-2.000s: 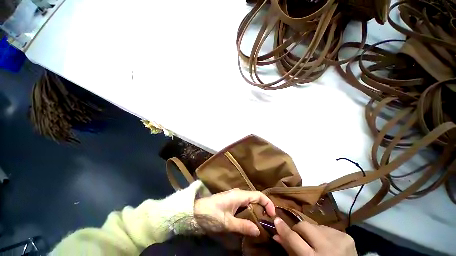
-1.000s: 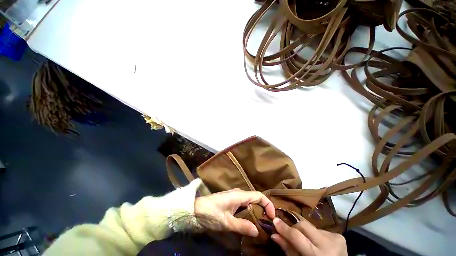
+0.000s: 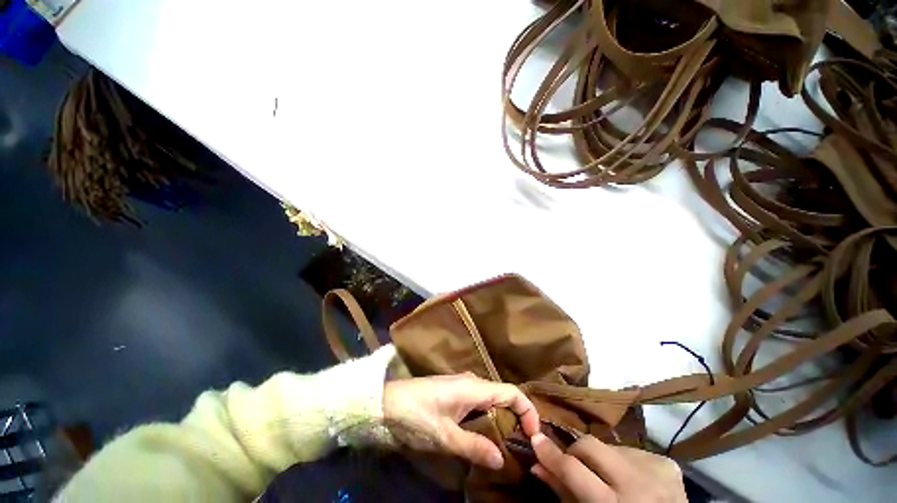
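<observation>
A soft brown bag (image 3: 536, 319) lies over the table's front edge, with its lining and a light straight strip (image 3: 475, 339) showing. My left hand (image 3: 457, 413) grips the bag near its opening between thumb and fingers. My right hand (image 3: 600, 470) is beside it at the bottom edge, its fingertips pinching the same opening edge. Whether the right hand also holds a small tool is hidden. A brown strap (image 3: 767, 371) runs from the bag to the right. A thin black cord (image 3: 700, 362) curves near it.
A white table (image 3: 393, 128) stretches ahead. Bags with looped straps (image 3: 600, 118) lie at the top right, and a tangled pile (image 3: 856, 216) lies at the right. A bundle of brown strips (image 3: 93, 147) hangs by the table's left edge. A blue object (image 3: 25, 34) is at the top left.
The view has shifted a little, so the table and the strap piles sit differently in it. Both hands stay at the bag's opening with nearly the same grip.
</observation>
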